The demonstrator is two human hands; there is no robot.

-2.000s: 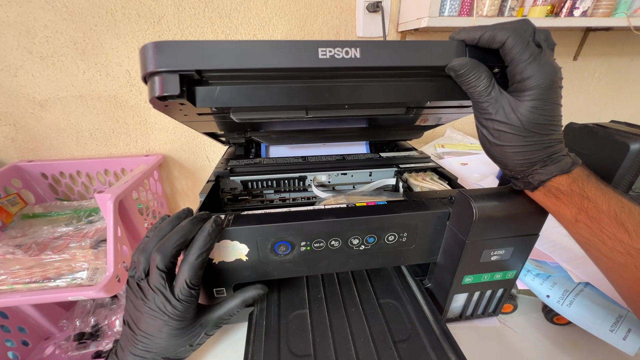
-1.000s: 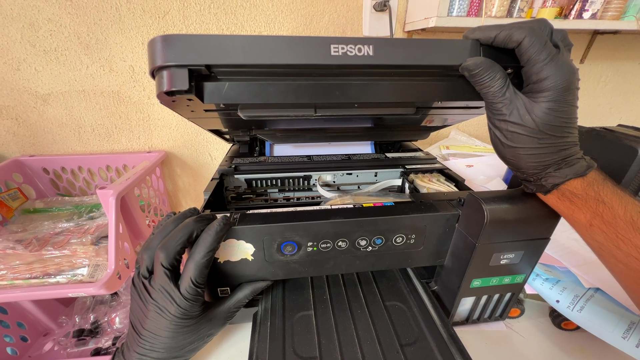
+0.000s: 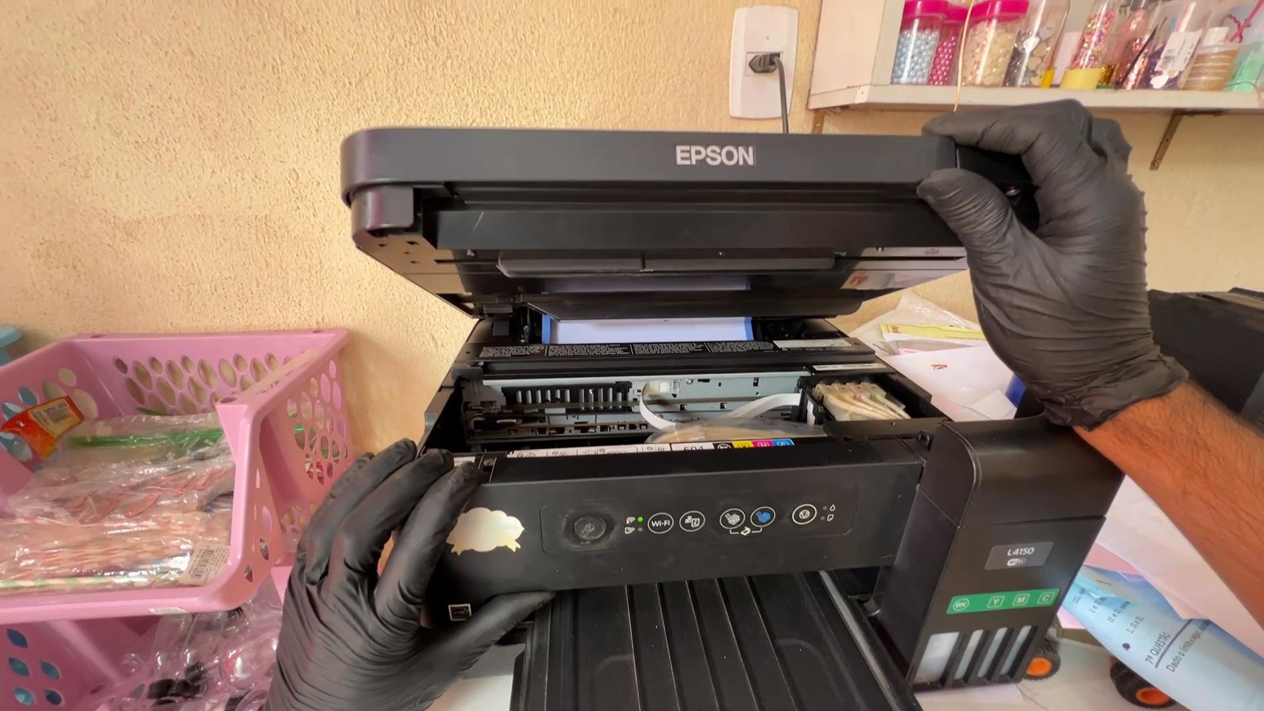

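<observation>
A black Epson ink tank printer (image 3: 681, 513) faces me with its scanner unit (image 3: 642, 163) lifted. My right hand (image 3: 1057, 257), in a black glove, grips the raised unit's right front corner, thumb on the front edge. My left hand (image 3: 395, 592), gloved too, holds the left end of the control panel, thumb beneath it and fingers over its top. Inside the opening are a white ribbon cable (image 3: 770, 405) and ink tubes (image 3: 859, 400) at the right. The ribbed output tray (image 3: 691, 642) extends toward me. The power button (image 3: 591, 527) looks unlit; a small green light shows beside it.
Pink plastic baskets (image 3: 252, 474) with bagged items stand at the left. Printed papers (image 3: 1165, 602) and toy-like wheels (image 3: 1042, 660) lie at the right. A plug sits in the wall outlet (image 3: 763, 64). A shelf (image 3: 1037, 96) above holds jars of beads.
The power button's blue light, lit in both earlier frames, is now dark. Both hands keep their hold, and the scanner unit stays raised.
</observation>
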